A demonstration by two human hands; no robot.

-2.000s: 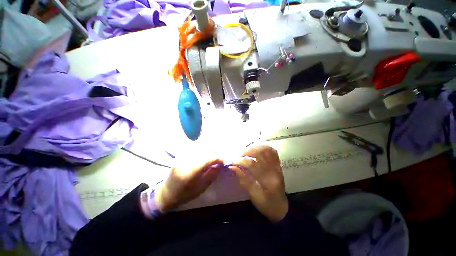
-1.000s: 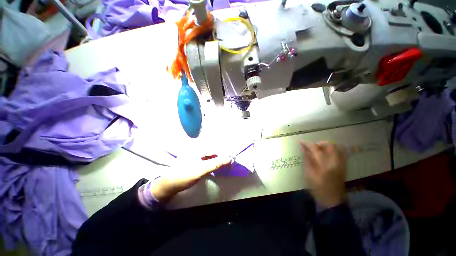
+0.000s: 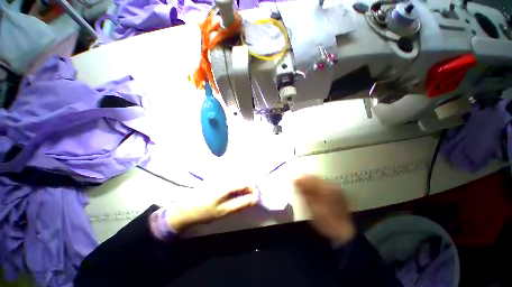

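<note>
My left hand (image 3: 222,206) is at the front of the machine table, its fingertips closed on a small purple garment piece (image 3: 274,200) that glares nearly white under the lamp. The piece lies low over the table, just right of the fingertips. My right hand (image 3: 325,206) is blurred, to the right of the piece and apart from my left hand. Whether it holds anything cannot be seen. The needle area (image 3: 275,119) of the sewing machine is behind the hands, with no cloth clearly visible under it.
The off-white machine head (image 3: 314,67) spans the back right. A blue lamp (image 3: 214,126) hangs left of the needle. A purple garment heap (image 3: 73,129) covers the left side. A bin (image 3: 449,241) with purple cloth is below right. Purple cloth (image 3: 477,137) hangs at right.
The dark snips have left their place at the table's right. My right hand parted from my left, reached right, and came back partway. My left hand still holds the piece, now slightly lower.
</note>
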